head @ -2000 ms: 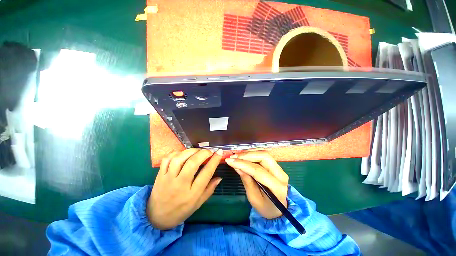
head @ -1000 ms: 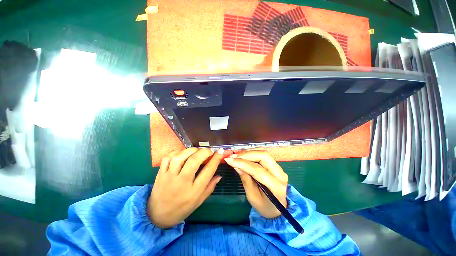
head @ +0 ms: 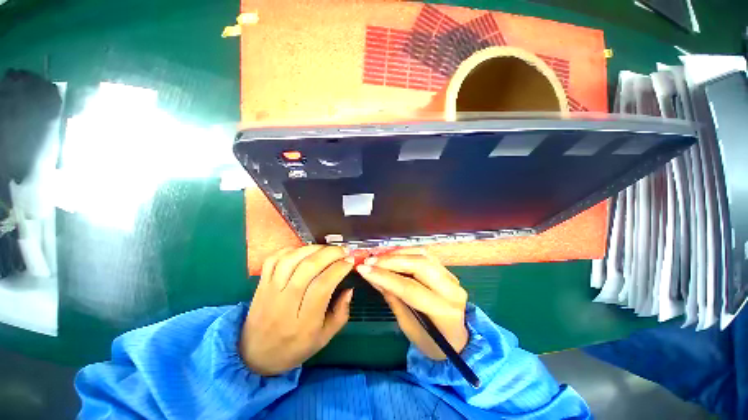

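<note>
A dark tablet back housing (head: 443,184) leans tilted against a tan cardboard tube (head: 556,72), its near edge low on the orange-red mat (head: 312,57). Pale squares are stuck inside it. My left hand (head: 299,308) rests at the near edge, left of centre, fingers bent and fingertips close to the edge. My right hand (head: 422,299) is beside it with a thin black stick tool (head: 447,349) held in it, pointing back toward me. The fingertips of both hands nearly meet at a small red bit. Whether the left fingers pinch it is too small to tell.
Dark and red grid sheets (head: 402,61) lie behind the housing, left of the tube. Stacked white sheets (head: 648,197) and dark slabs (head: 734,156) stand at the right. A black bundle (head: 29,123) lies far left. Blue cloth (head: 664,361) shows at lower right.
My right hand and the black tool have shifted slightly left. My left fingertips have drawn back slightly from the housing edge. The housing has barely moved.
</note>
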